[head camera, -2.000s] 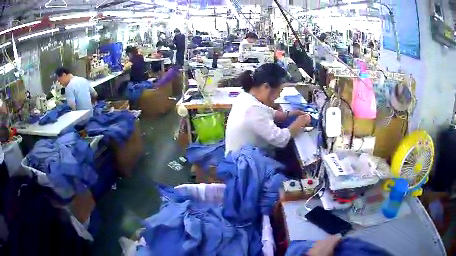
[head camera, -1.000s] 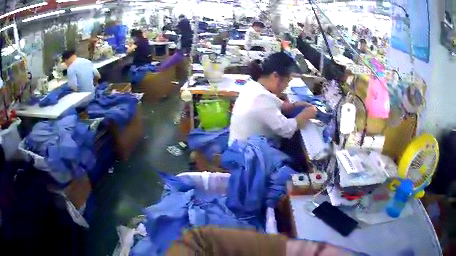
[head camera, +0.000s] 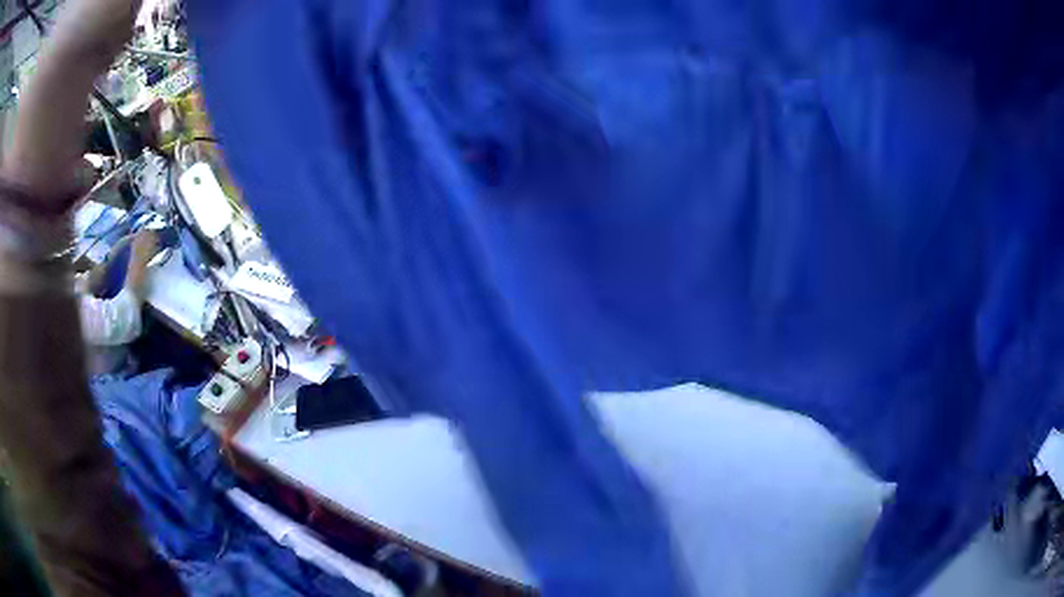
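A large blue garment (head camera: 700, 233) hangs spread out in the air close in front of me, blurred, and fills most of the view. Two long narrow parts, sleeves by their look, hang from it over the white-grey table (head camera: 373, 478). My left arm is raised along the left edge. My left hand (head camera: 82, 58) is at the top left corner, blurred and cut off by the edge, so its fingers and any hold on the garment do not show. My right hand is not in view.
A black smartphone (head camera: 336, 401) and a switch box (head camera: 231, 376) are at the table's left end. A blue garment pile (head camera: 175, 466) lies left of the table, by a white rim (head camera: 309, 548). Another person's arm (head camera: 140, 262) shows beyond.
The view has turned right and down to the table. The blue garment is now up in front of me, and my left arm has come up at the left.
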